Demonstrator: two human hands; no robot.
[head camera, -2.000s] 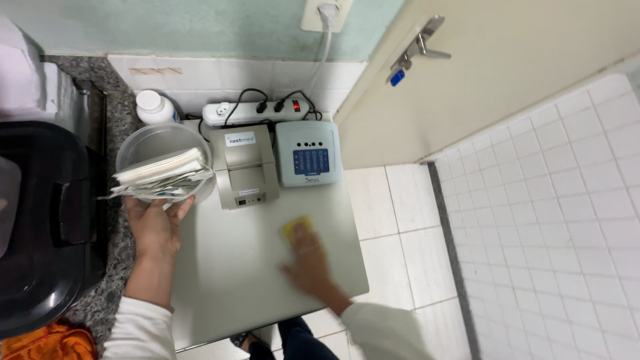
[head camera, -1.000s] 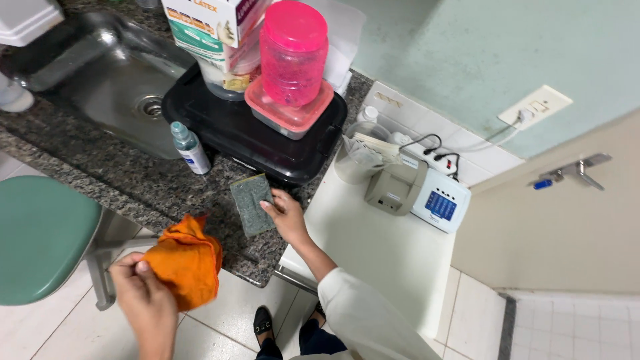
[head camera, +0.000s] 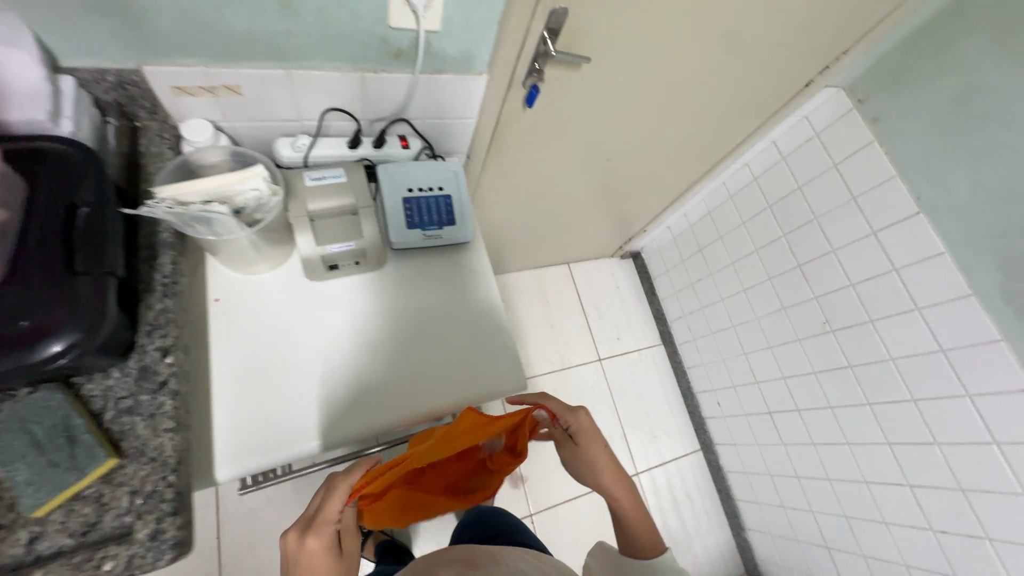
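Observation:
An orange cloth (head camera: 448, 468) is stretched between my two hands at the front edge of the white tabletop (head camera: 360, 344). My left hand (head camera: 328, 512) grips its left end, and my right hand (head camera: 572, 440) pinches its upper right corner. A sponge with a grey-green scouring face and a yellow edge (head camera: 56, 448) lies on the granite counter at the far left, touched by neither hand.
At the back of the tabletop stand a clear plastic tub (head camera: 248, 240) of packets, a beige device (head camera: 336, 224) and a pale blue device (head camera: 424, 204). Behind them are a power strip (head camera: 320, 150) and cables. A black container (head camera: 56, 256) sits on the counter (head camera: 152, 400); a door (head camera: 640, 96) stands beyond.
The sponge, in my right hand one second ago, now lies on the counter. The cloth has gone from my left hand alone to both hands. The view has swung from the sink to the white tabletop.

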